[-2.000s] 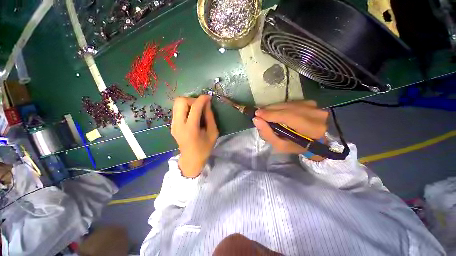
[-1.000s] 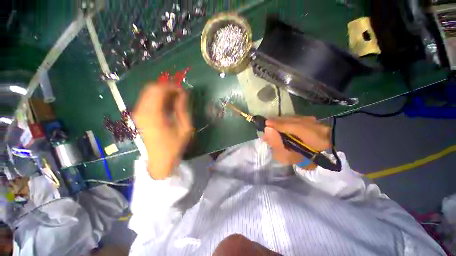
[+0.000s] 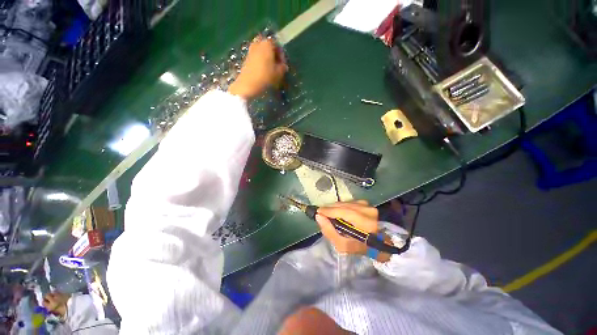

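My right hand (image 3: 350,226) holds the soldering iron (image 3: 342,226), black with a yellow stripe, its metal tip low over the green bench mat. My left hand (image 3: 260,67) is stretched far across the bench at the spread rows of small dark and silvery pieces (image 3: 205,82). Its fingers are bent and blurred; whether they hold a piece cannot be told. A thin pale strand (image 3: 265,230) lies on the mat left of the iron tip. Small dark components (image 3: 230,230) lie partly beside my left sleeve. The red wires are almost wholly hidden by that sleeve.
The round tin (image 3: 283,149) with silvery contents stands beside the black fan (image 3: 339,157). A pale strip (image 3: 317,185) lies below them. A yellow sponge (image 3: 398,126), a box of metal rods (image 3: 481,95) and the black soldering station (image 3: 461,36) stand right. Another person's hand (image 3: 56,303) shows lower left.
My left hand has moved from near the iron tip, past the red wires, far forward to the spread pieces. The view has shifted forward and right. My right hand still holds the iron.
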